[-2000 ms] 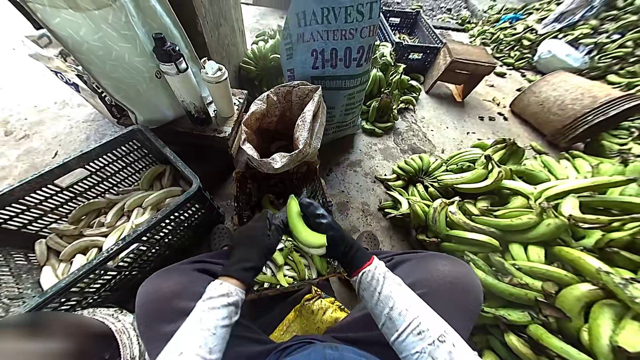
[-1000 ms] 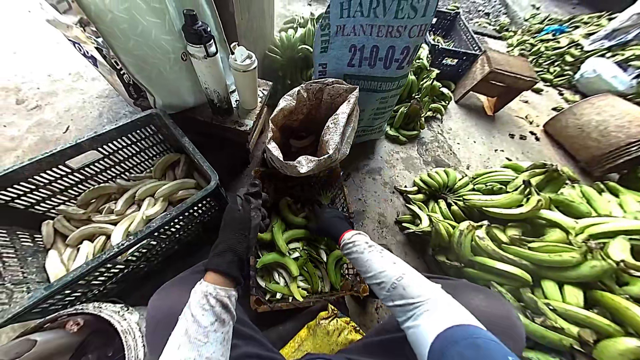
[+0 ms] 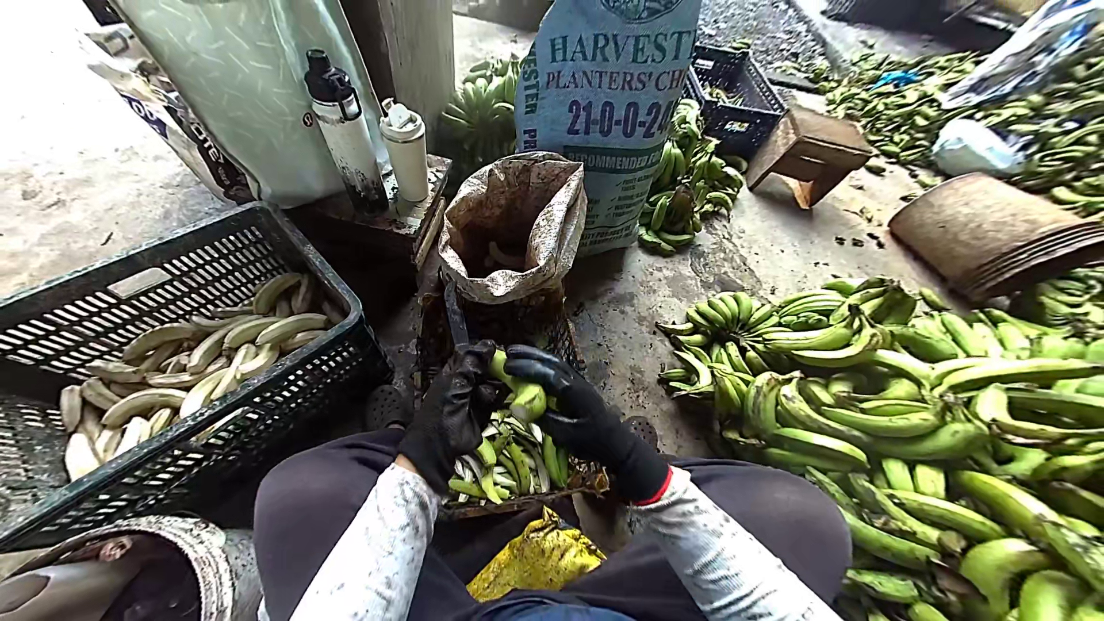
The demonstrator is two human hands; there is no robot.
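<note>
My left hand (image 3: 448, 405), in a black glove, is closed around what looks like a knife (image 3: 455, 317), its dark flat blade pointing up and away. A green banana or plantain (image 3: 526, 401) is in the gloved fingers of my right hand (image 3: 578, 414), close against the left hand. Below both hands, a crate (image 3: 509, 511) holds green peels and green fruit (image 3: 517, 466). Peeled pale fruit (image 3: 207, 354) lies in a black plastic crate (image 3: 345, 302) on the left. Whole green bunches (image 3: 862, 405) are heaped on the right.
An open, stained sack (image 3: 513, 228) stands beyond my hands, before a fertilizer bag (image 3: 604, 112). Two bottles (image 3: 349, 142) stand on a low wooden stand (image 3: 423, 211). A bucket (image 3: 207, 552) is at lower left. Stacked brown containers (image 3: 992, 224) lie at right, near a brown box (image 3: 811, 151).
One second ago both hands were down at the crate of peels and green fruit. Now they are together above it, with a green fruit in the right hand.
</note>
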